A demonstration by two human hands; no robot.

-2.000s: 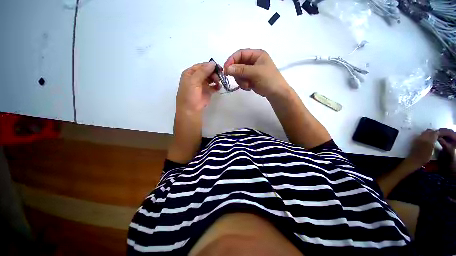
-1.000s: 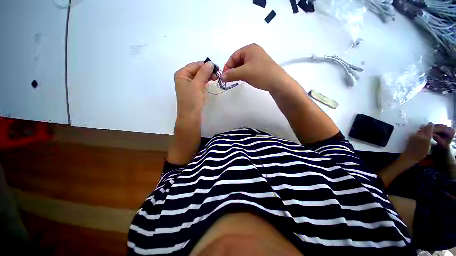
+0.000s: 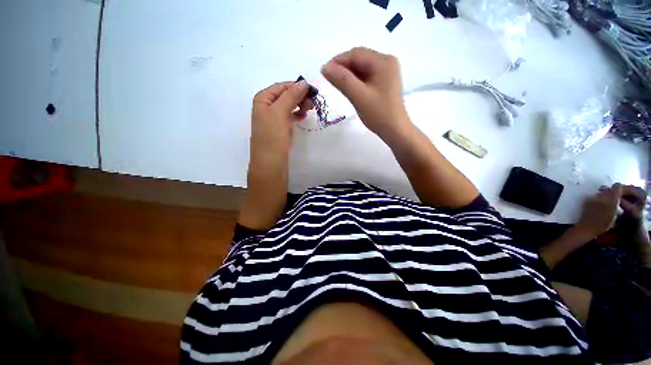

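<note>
My left hand (image 3: 275, 114) holds a small black connector housing (image 3: 311, 88) between thumb and fingers. Thin dark and mixed-colour lead wires (image 3: 323, 112) hang from the housing to the right and down over the table. My right hand (image 3: 367, 82) is raised to the right of the housing, apart from it, with thumb and forefinger tips close together. Whether anything thin is between those fingertips cannot be seen. A white-grey multi-core cable (image 3: 435, 86) runs out from behind my right hand to the right, with its ends fanned out.
On the white table (image 3: 178, 107) lie a cream bar (image 3: 465, 143), a black phone (image 3: 532, 189), clear plastic bags (image 3: 578, 132), loose black pieces (image 3: 394, 22) and cable bundles (image 3: 621, 36) at the far right. A second person's hands (image 3: 607, 207) are at the right edge.
My right hand has moved up and away from the housing and wires, which it was touching before. My left hand still holds the housing, and the wires now hang loose.
</note>
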